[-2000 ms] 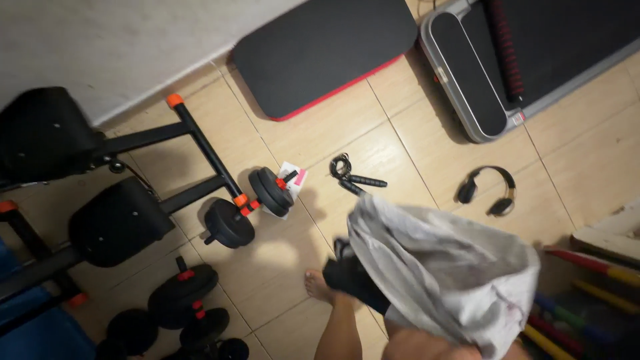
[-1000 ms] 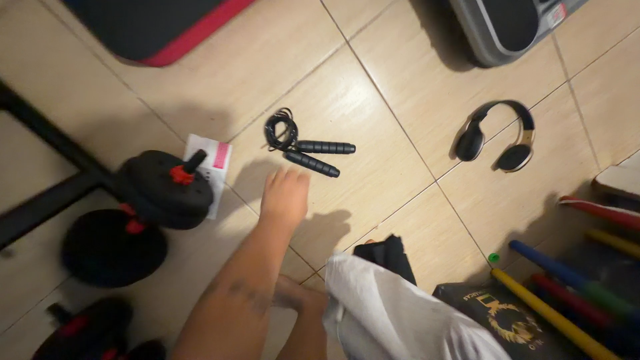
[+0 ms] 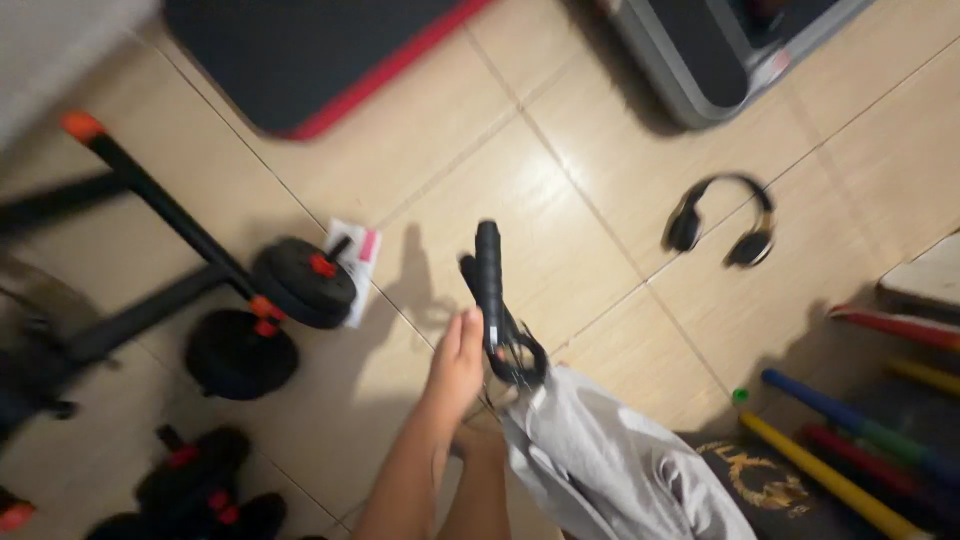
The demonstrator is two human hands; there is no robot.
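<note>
My left hand [image 3: 456, 367] grips a black jump rope [image 3: 489, 281] low down, its two handles pointing up and away and its cord coiled beside my fingers. A light grey cloth [image 3: 615, 457] hangs right of that hand, its near end touching or close to the coiled cord. My right hand is hidden, and the cloth covers the area where it may be. Black over-ear headphones [image 3: 763, 202] lie on the tiled floor to the right.
Black dumbbells with red collars [image 3: 304, 283] lie at the left by a black metal frame [image 3: 169, 214] and a printed paper [image 3: 365, 266]. A red-edged black board [image 3: 322, 60] and a grey-edged machine [image 3: 712, 112] are at the top. Coloured sticks [image 3: 832, 472] lie lower right.
The jump rope lay on the floor one second ago; now my left hand has lifted it. The grey cloth has come up beside it.
</note>
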